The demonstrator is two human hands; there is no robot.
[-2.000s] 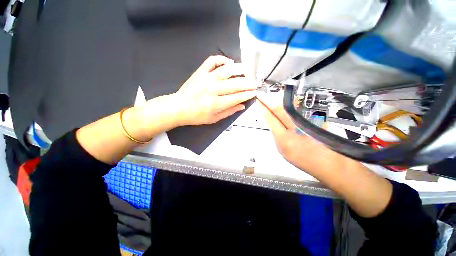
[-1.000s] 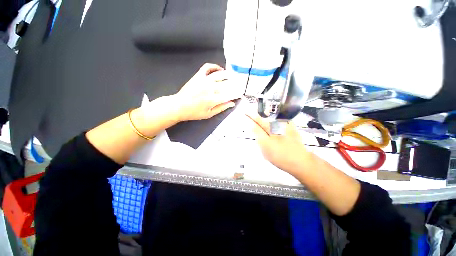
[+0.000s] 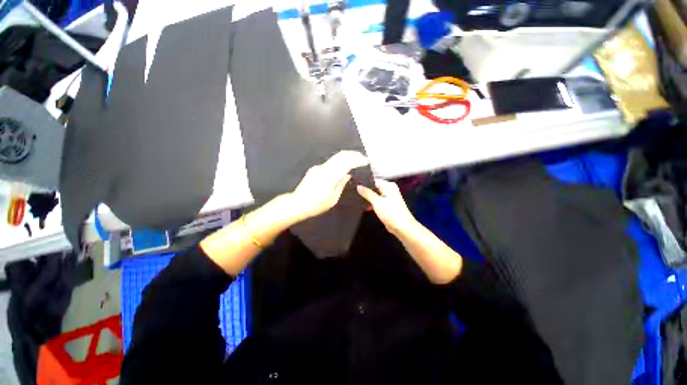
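Observation:
A dark grey cut panel [image 3: 282, 120] runs from beside the presser foot and needle [image 3: 322, 71] down over the table's front edge towards my lap. My left hand [image 3: 328, 180] grips its right edge near the table's front. My right hand [image 3: 384, 203] pinches the same edge just to the right, fingertips close to my left hand's. The panel's lower end hangs below my hands. A wide stack of dark cut panels [image 3: 169, 120] lies left of it, with a pale gap between.
Orange and red scissors [image 3: 444, 100], a clear plastic bag [image 3: 384, 74] and a phone [image 3: 529, 95] lie right of the needle. Dark sewn pieces [image 3: 557, 263] lie over blue bins at the right. A blue crate [image 3: 235, 304] and red stool [image 3: 83, 352] are at the lower left.
Both hands have moved from the needle down to the table's front edge, holding the panel's edge. The view has shifted, showing the bins at the right and the second machine at the left.

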